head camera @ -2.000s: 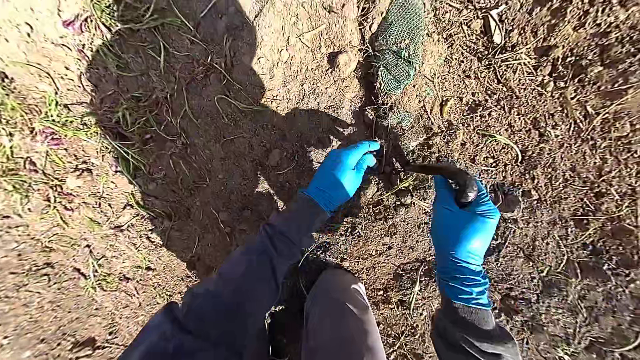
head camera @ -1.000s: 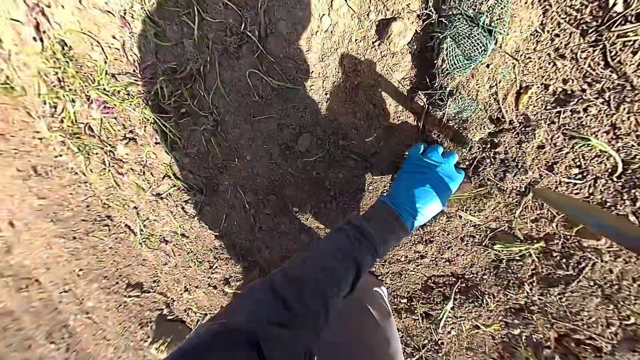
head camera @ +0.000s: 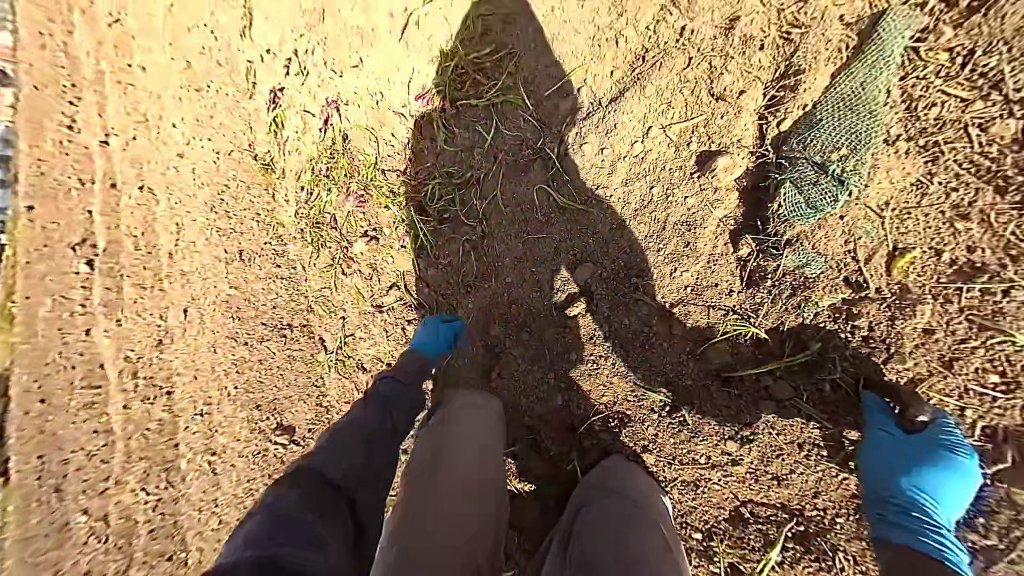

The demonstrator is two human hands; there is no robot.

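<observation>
My left hand [head camera: 438, 336], in a blue glove, hangs just in front of my left knee with its fingers curled; whether anything is in it cannot be made out. At the lower right my right hand [head camera: 920, 472], also gloved in blue, is closed around a dark, curved tool [head camera: 910, 406], of which only a short part shows above the fingers. Uprooted-looking green blades [head camera: 772, 364] lie on the shaded soil left of that hand.
Green plastic netting [head camera: 840, 128] lies in the soil at the upper right. Green plants with purplish parts [head camera: 340, 172] are scattered at the upper left. Two knees in brownish trousers [head camera: 452, 472] are at the bottom. A person's shadow covers the middle ground.
My left hand has moved left, away from the soil by the netting, to near my left knee. My right hand, out of view one second ago, shows again. The view has shifted left.
</observation>
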